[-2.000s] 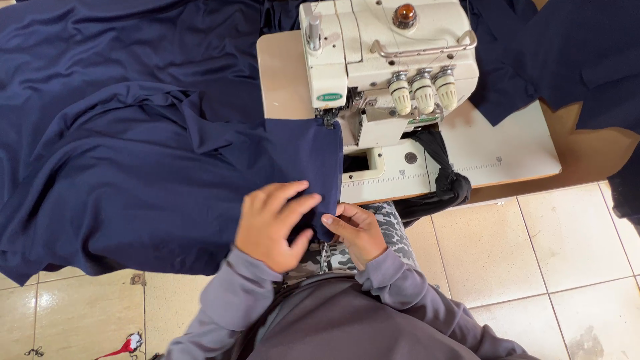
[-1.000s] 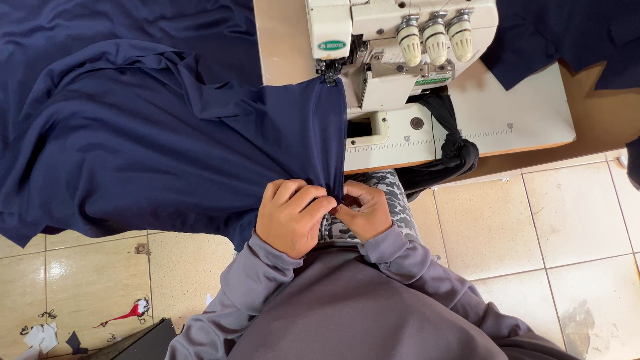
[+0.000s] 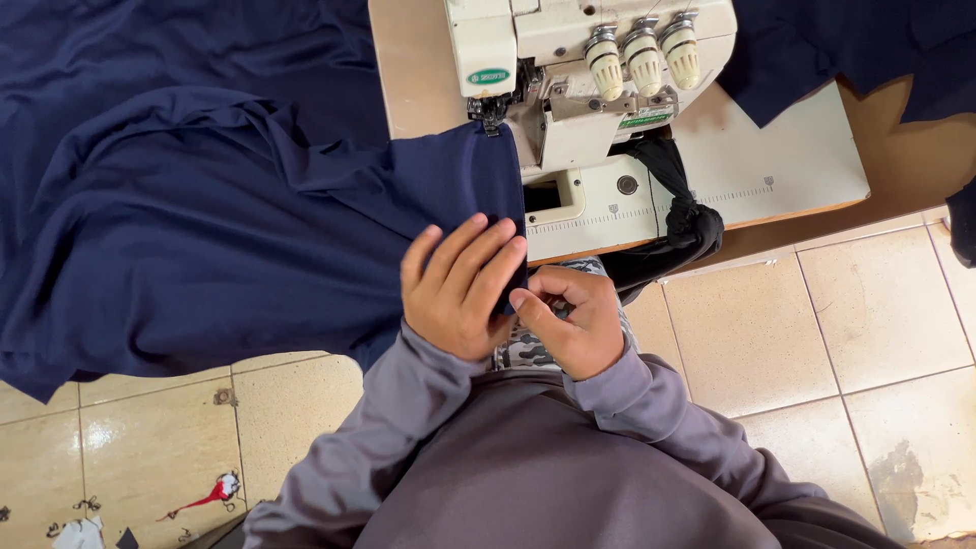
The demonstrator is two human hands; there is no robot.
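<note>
Navy blue knit fabric [image 3: 229,221] spreads over the left side, its right edge running up to the presser foot [image 3: 490,122] of a white overlock sewing machine [image 3: 564,84]. My left hand [image 3: 457,293] lies on the fabric near that edge, fingers spread and pointing up. Just right of it, my right hand [image 3: 576,316] pinches the fabric's edge between thumb and bent forefinger, near the front edge of the machine table. The fabric's tip between the two hands is partly hidden.
A knotted black cloth [image 3: 686,217] hangs over the white machine table [image 3: 762,168], which bears a printed ruler. More navy fabric [image 3: 808,53] lies at upper right. Thread tension dials [image 3: 643,65] front the machine. Scraps [image 3: 221,488] lie on the tiled floor [image 3: 740,335].
My left hand, closed at the fabric's edge beside the right hand one second ago, has spread out flat on the fabric. The right hand remains at the edge.
</note>
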